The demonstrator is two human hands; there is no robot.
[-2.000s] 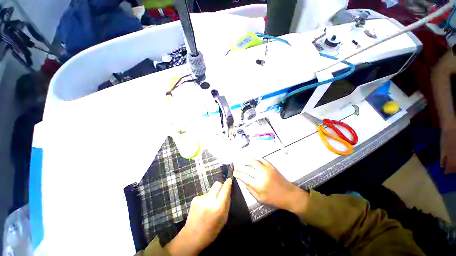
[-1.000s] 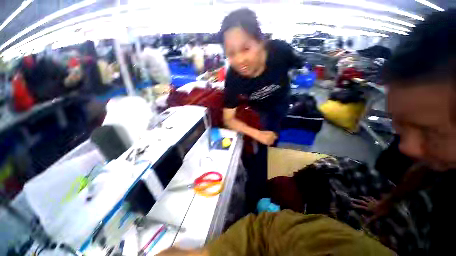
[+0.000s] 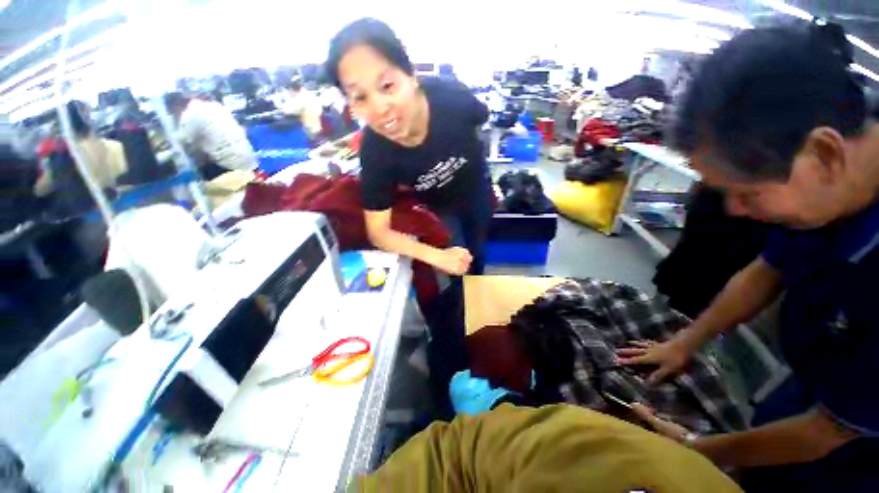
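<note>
Neither of my hands is in view; only my olive-brown sleeve (image 3: 549,453) shows at the bottom. The sewing machine (image 3: 241,298) lies at the left, its needle area cut off or blurred. Scissors with red and orange loop handles (image 3: 343,362) lie on the white table (image 3: 323,424), right of the machine. A thin pink and blue tool (image 3: 241,474) lies near the bottom edge. The plaid bundle (image 3: 617,337) lies to my right, with another person's hands on it.
One person in a black T-shirt (image 3: 424,164) stands beyond the table's end. Another in dark blue (image 3: 810,318) leans in at the right. A tan board (image 3: 501,303) lies under the bundle. Light blue cloth (image 3: 474,392) and a yellow round item (image 3: 376,277) also show.
The view has swung from the sewing area to the right, and my hands have left the picture. The person at the right now shows more fully, with both hands at the plaid bundle.
</note>
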